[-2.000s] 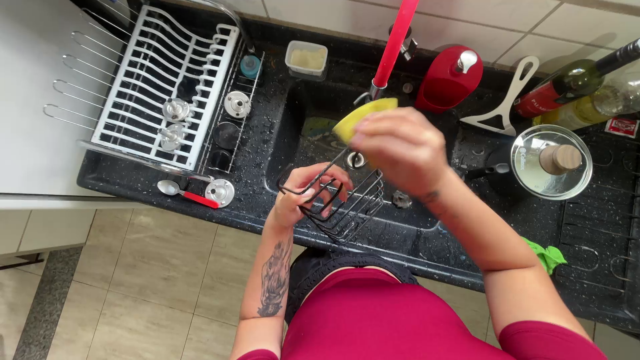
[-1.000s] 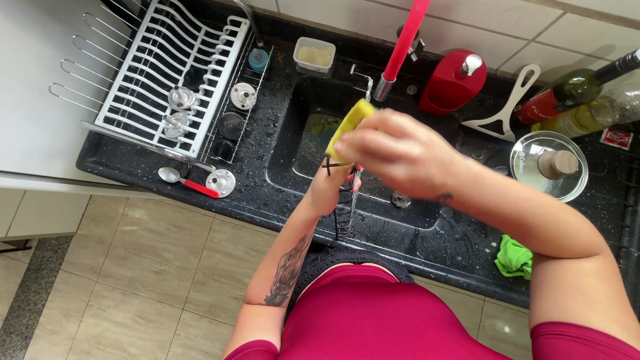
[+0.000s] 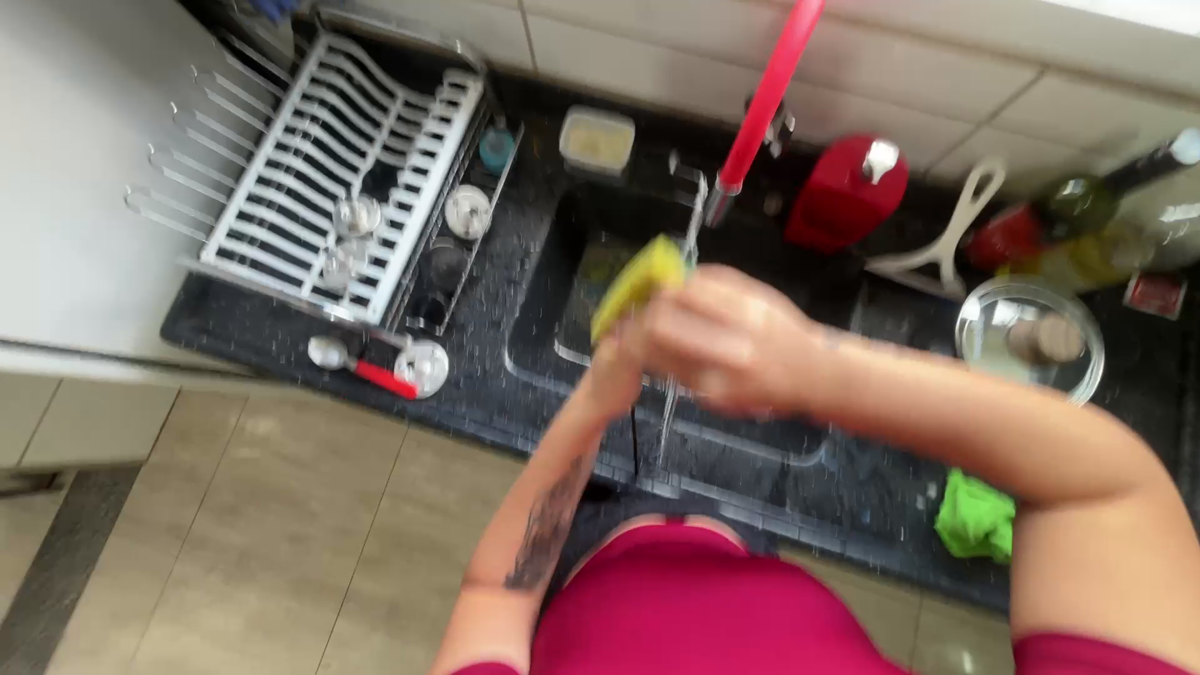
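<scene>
The yellow sponge [image 3: 640, 283] is pinched in my right hand [image 3: 731, 337], over the dark sink [image 3: 544, 309]. My left hand [image 3: 619, 367] is close against it, blurred and partly covered by my right hand. Thin dark wire [image 3: 635, 441] of the black wire rack shows below my left hand; the rest of the rack is hidden or blurred. Beside the hands, water runs down from the red faucet hose [image 3: 771, 94].
A white dish rack [image 3: 253, 202] with glassware stands left; a red-handled spoon [image 3: 382, 378] lies before it. Behind the sink are a plastic tub [image 3: 597, 141] and red soap dispenser [image 3: 848, 195]. A glass lid [image 3: 975, 328], bottles [image 3: 1069, 202] and green cloth [image 3: 975, 516] are right.
Two seconds ago the wire rack showed broadly in my left hand, with the sponge raised above it; now the hands are close together and the rack is mostly out of sight.
</scene>
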